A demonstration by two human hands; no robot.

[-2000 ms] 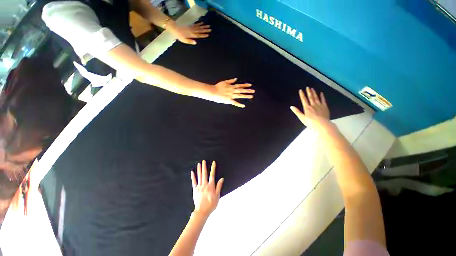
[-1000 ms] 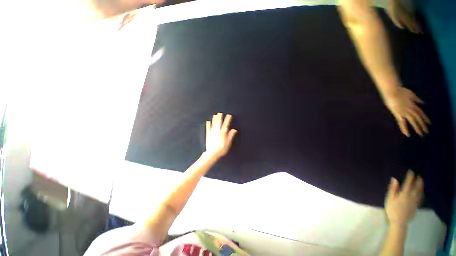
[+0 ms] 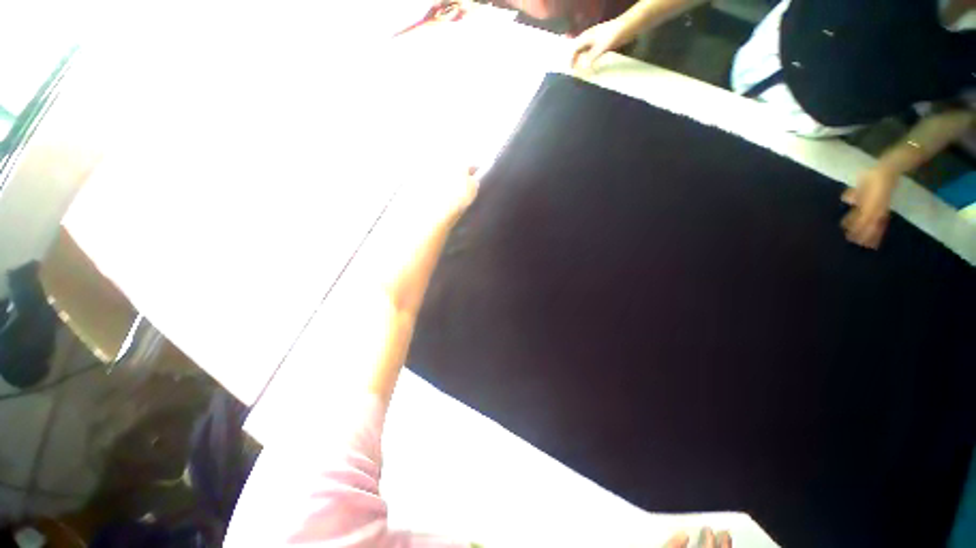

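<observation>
Black interlining (image 3: 685, 310) lies flat over the white conveyor belt (image 3: 503, 460). My left hand (image 3: 462, 193) is at the interlining's left edge, washed out by glare; I cannot tell whether its fingers grip the edge. My right hand (image 3: 701, 538) is at the bottom of the picture, mostly cut off, with only fingers showing over the white belt near the interlining's lower edge. Any cloth under the interlining is hidden.
Another person in a dark vest (image 3: 856, 54) stands across the belt, one hand on the interlining's far edge and one near its far left corner. A glossy sheet (image 3: 246, 214) glares at left. A sliver of blue machine (image 3: 965, 503) shows at right.
The view has swung left. My left hand has moved from the interlining's surface to its left edge. The other person's hands have moved back to the far side.
</observation>
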